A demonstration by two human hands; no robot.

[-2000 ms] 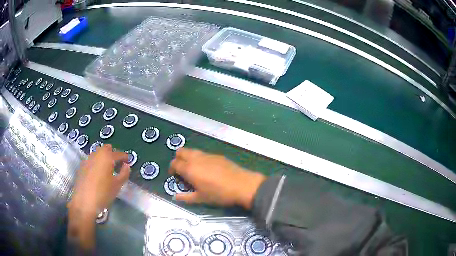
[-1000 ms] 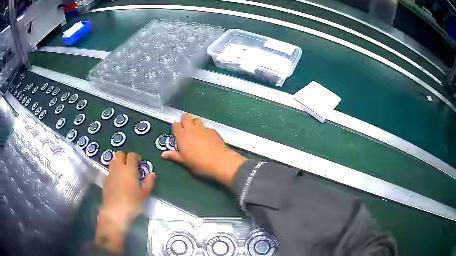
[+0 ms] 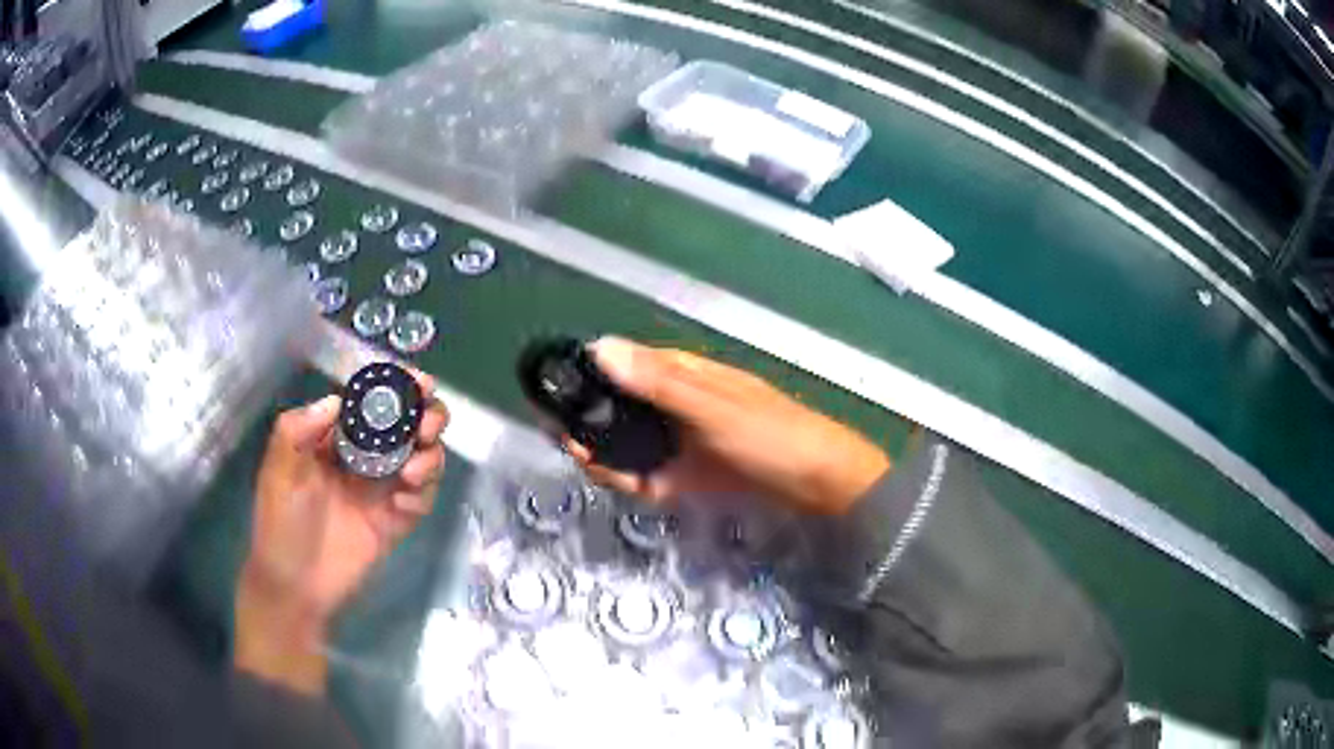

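Observation:
My left hand [image 3: 344, 490] is raised at centre-left, palm up, and holds a round component [image 3: 379, 411] with a black dotted ring and a pale centre. My right hand [image 3: 702, 424] is raised to its right and grips black round components [image 3: 597, 407], blurred; they look like two side by side. A clear blister tray [image 3: 483, 622] lies below the hands, with ringed parts [image 3: 635, 613] in its pockets. The sleeve of my right arm hides its right part. Loose ringed parts [image 3: 405, 277] stand in rows on the green belt, beyond my left hand.
A clear glaring tray [image 3: 139, 351] lies at near left. Beyond the metal rail [image 3: 702, 300] are a clear raised tray stack [image 3: 490, 103], a lidded plastic box [image 3: 754, 129] and a white card [image 3: 895, 243]. A blue bin [image 3: 284, 24] is at the far left.
Both hands have moved back from the belt and lifted components off it. The left hand has turned palm up. The view has tilted down, showing more of the near blister tray.

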